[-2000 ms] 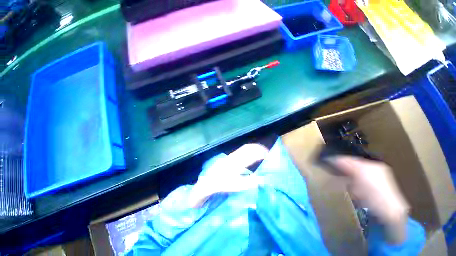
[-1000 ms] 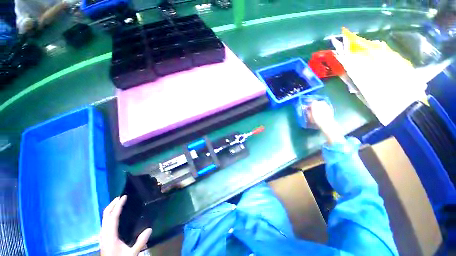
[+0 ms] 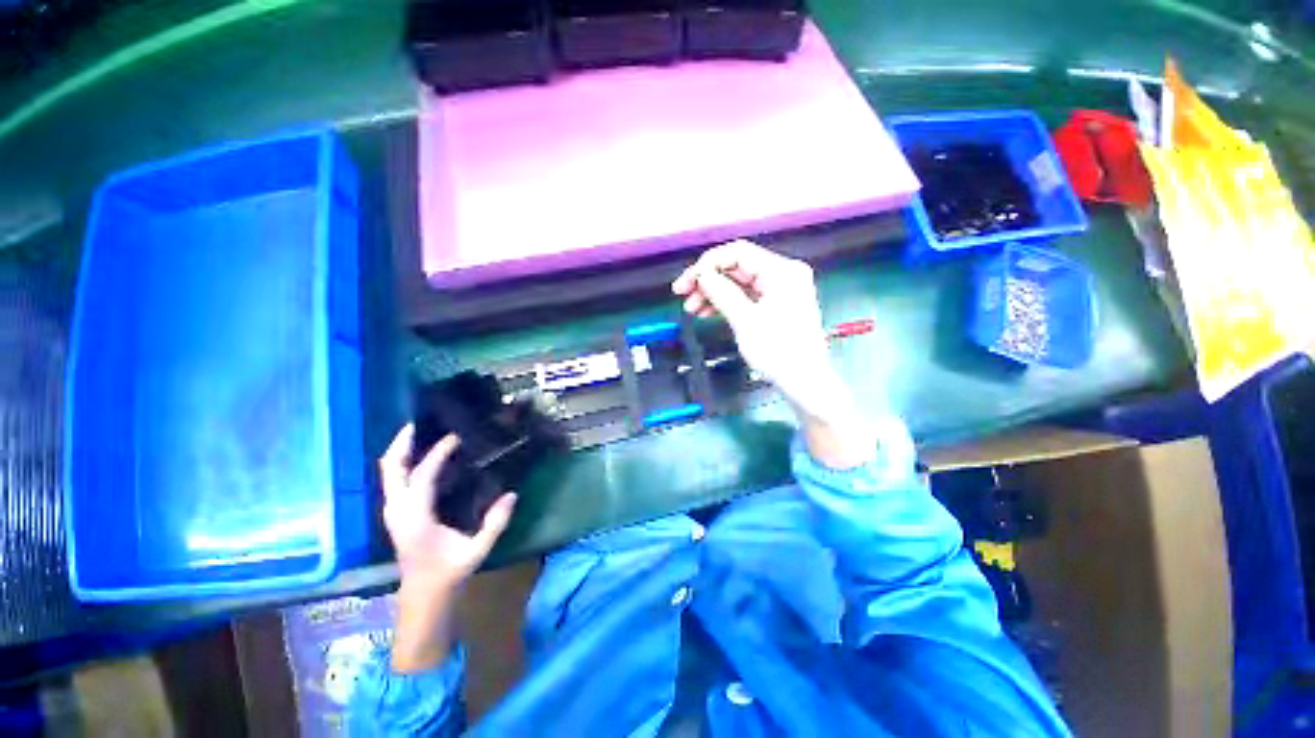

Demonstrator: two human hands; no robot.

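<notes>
My left hand (image 3: 437,512) holds a black plastic housing (image 3: 469,454) at the left end of the assembly fixture. The fixture (image 3: 580,418) lies flat on the bench, with two bright blue parts across its middle and a silver nest at the left. My right hand (image 3: 757,296) is above the right part of the fixture, thumb and fingertips pinched together; whether a tiny part is between them is too small to tell. The fixture's red handle (image 3: 852,329) shows just right of my right wrist. Small silver parts fill the smallest blue bin (image 3: 1027,317).
A large blue tray (image 3: 217,361) lies left. A pink foam block (image 3: 649,144) behind the fixture bears several black housings (image 3: 617,32). A blue bin of dark parts (image 3: 981,188), a red bin (image 3: 1105,156) and yellow packaging (image 3: 1233,260) are right. An open carton (image 3: 1132,577) stands below the bench edge.
My right hand has moved from the small blue bin leftward to above the fixture. My left hand has brought the black housing up against the fixture's left end. The view has shifted.
</notes>
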